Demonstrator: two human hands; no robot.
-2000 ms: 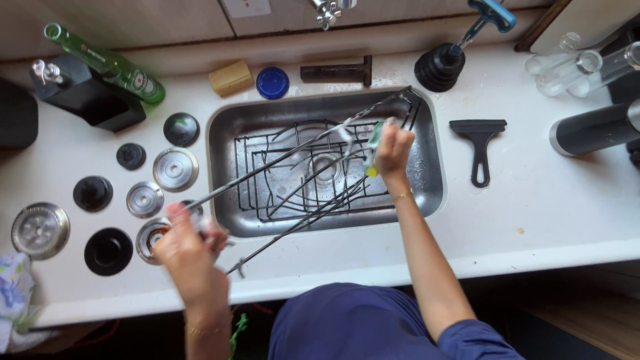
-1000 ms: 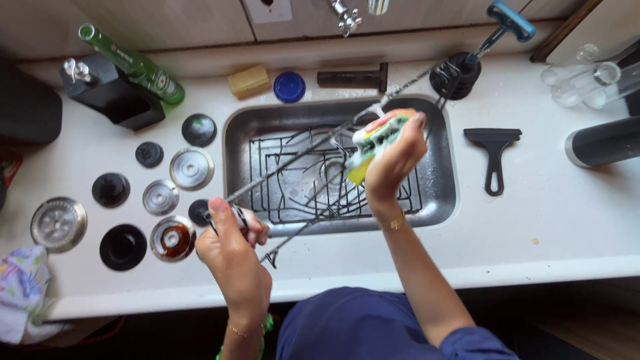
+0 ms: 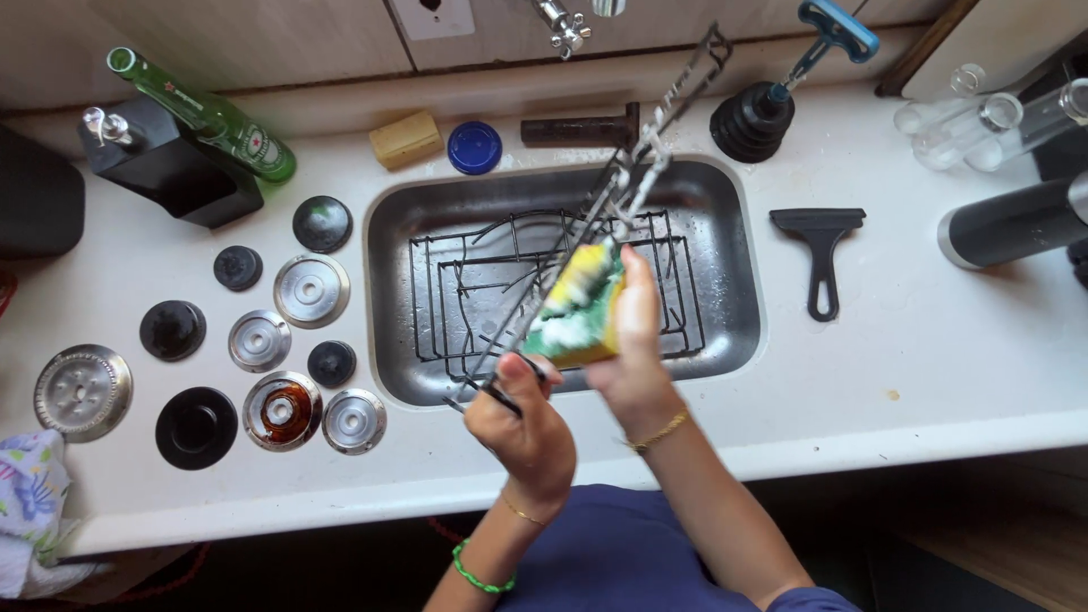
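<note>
My left hand (image 3: 531,425) grips the near end of a black wire stove grate (image 3: 595,208), which slants up over the sink toward the wall, with white foam on its upper part. In my right hand (image 3: 633,331) is a yellow and green sponge (image 3: 578,306) covered in suds, close against the grate beside my left hand; blur hides the exact contact. Below them, more black wire grates (image 3: 684,293) lie in the stainless steel sink (image 3: 739,340).
Burner caps and metal burner rings (image 3: 312,291) spread left of the sink. Behind it are a yellow soap bar (image 3: 405,140), blue lid (image 3: 474,148), dark T-shaped piece (image 3: 578,132) and plunger (image 3: 754,121). A black squeegee (image 3: 820,255) lies right; a green bottle (image 3: 229,127) stands left.
The held grate has turned steeper, its far end now pointing up toward the wall. My right hand has moved down with the sponge, closer to my left hand.
</note>
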